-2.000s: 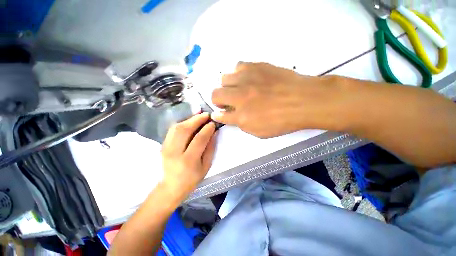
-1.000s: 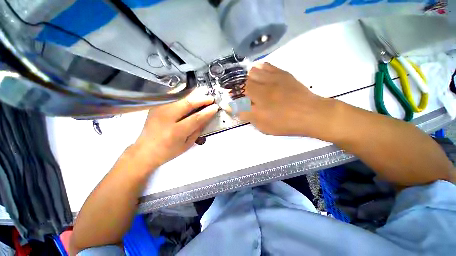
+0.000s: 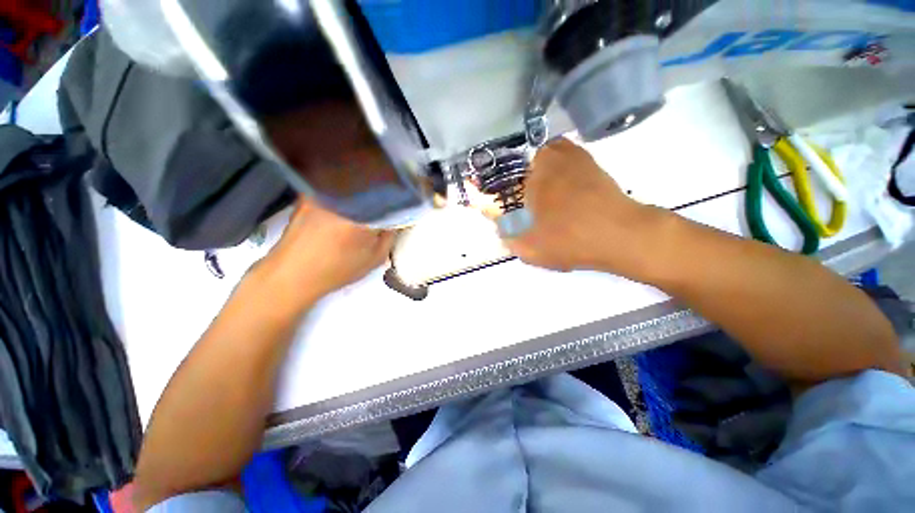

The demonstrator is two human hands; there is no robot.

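The sewing machine head (image 3: 472,90) looms over the middle, with its shiny curved guard close to the camera. My left hand (image 3: 331,245) is at the left of the needle area, its fingers partly hidden behind the guard; what they hold cannot be made out. My right hand (image 3: 567,215) is beside the thread tension assembly (image 3: 502,180), fingertips at the needle area, hidden by glare and machine parts. A small dark strip (image 3: 404,288) curves on the white table below the left fingertips. A dark grey garment piece (image 3: 171,145) lies bunched behind my left hand.
Stacked dark grey pieces (image 3: 65,331) hang over the table's left part. Shears with green and yellow handles (image 3: 783,170) lie at right, near a white cloth (image 3: 878,180) with a black strap. An edge ruler (image 3: 482,371) runs along the front.
The view has swung, so the guard and machine head now cover more of the middle. The grey garment piece now shows at upper left. The dark strip shows longer below my left hand.
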